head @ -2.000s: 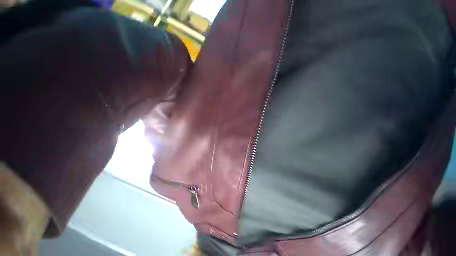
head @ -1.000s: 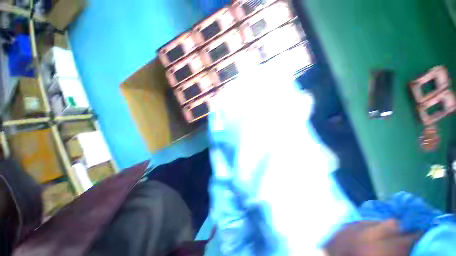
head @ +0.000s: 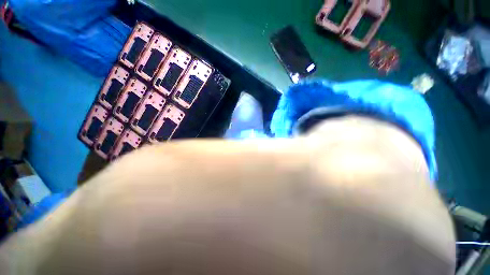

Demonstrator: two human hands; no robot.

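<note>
A very large, blurred bare hand or wrist (head: 258,209) fills the lower part of the view, close to the lens. It meets a bright blue cuff (head: 370,99). I cannot tell whether it is my left or right hand, or another person's. No fingertips and no held thing show. Nearest beyond it, a black textured tray (head: 200,121) holds several rose-gold housings (head: 148,62) in a grid. A black phone assembly (head: 292,51) with a small white label lies on the green bench (head: 236,21).
Two rose-gold housings (head: 368,27) lie at the bench's top. Beside them are a pile of copper-coloured parts (head: 383,57), a small cream-white pile (head: 423,82) and shiny clear bags (head: 455,52) on dark matting. Blue cloth (head: 70,32) is upper left; boxes (head: 29,182) are lower left.
The view has swung from a maroon jacket, past a light-blue smock, to the tray and bench. The large blurred hand or wrist now covers the lower part.
</note>
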